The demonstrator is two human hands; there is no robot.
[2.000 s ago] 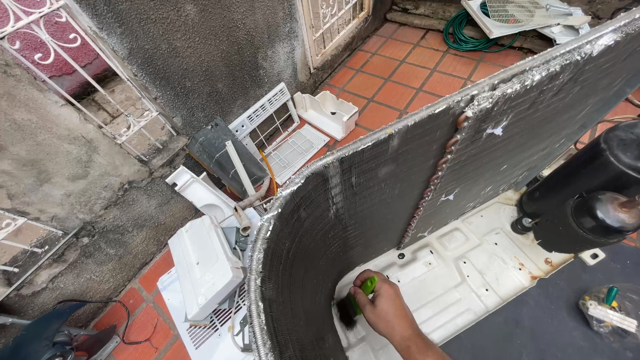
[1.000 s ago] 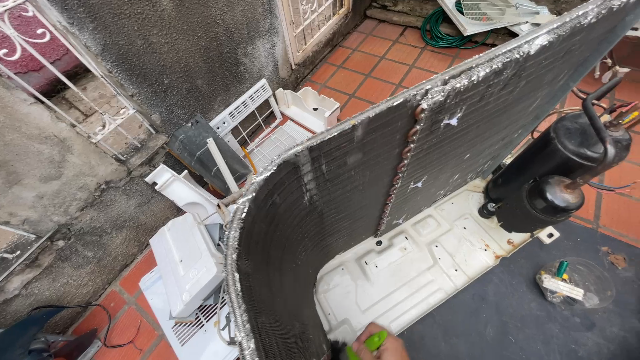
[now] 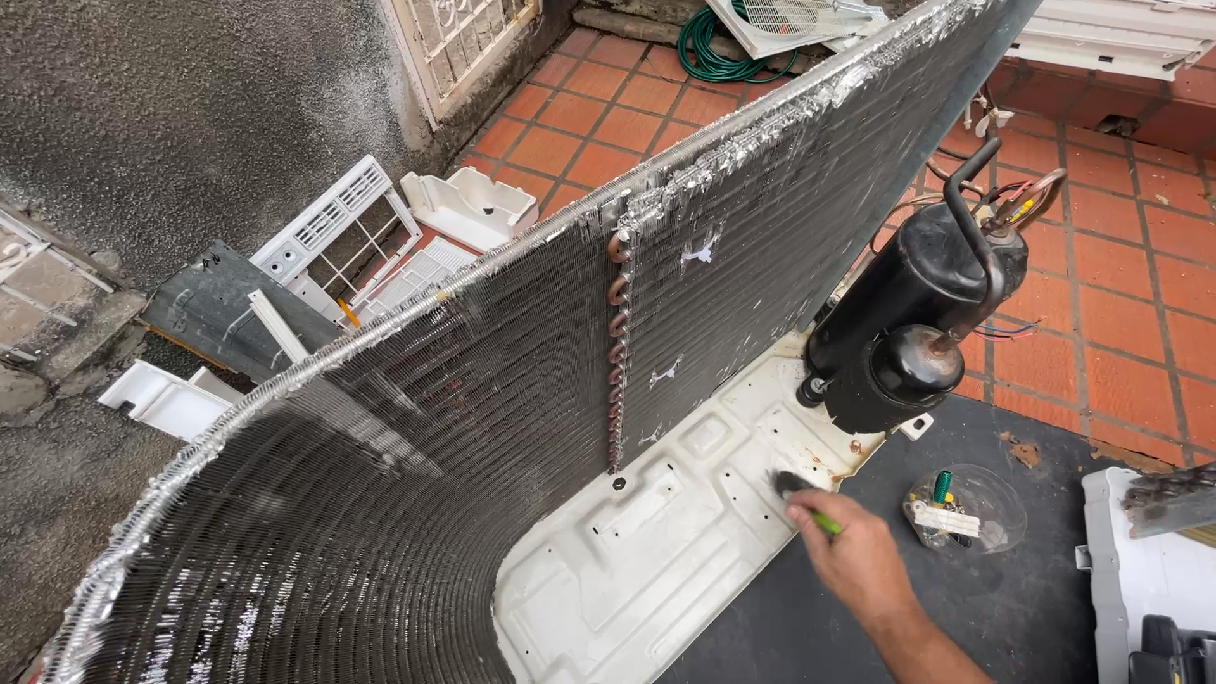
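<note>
My right hand (image 3: pixel 852 548) is closed on the green handle of a brush (image 3: pixel 790 484), whose dark bristles are over the white metal base pan (image 3: pixel 617 570), toward its compressor end. Whether the bristles touch the pan I cannot tell. A finned condenser coil (image 3: pixel 494 370) stands upright along the pan's far side and curves round at the left, with a column of copper return bends (image 3: pixel 617 351) partway along it. The black compressor (image 3: pixel 912 285) and its smaller accumulator (image 3: pixel 917 366) stand at the pan's right end. My left hand is out of view.
A round clear container (image 3: pixel 1002 508) with small parts lies on the dark work surface (image 3: pixel 1016 608). White housing parts (image 3: pixel 1149 560) are at the right edge. Behind the coil, plastic grilles (image 3: pixel 337 228) and a coiled green hose (image 3: pixel 703 47) lie on the tiled floor near the wall.
My right hand with the brush has moved from the coil's curved end, along the pan, toward the compressor. The view has shifted to the right.
</note>
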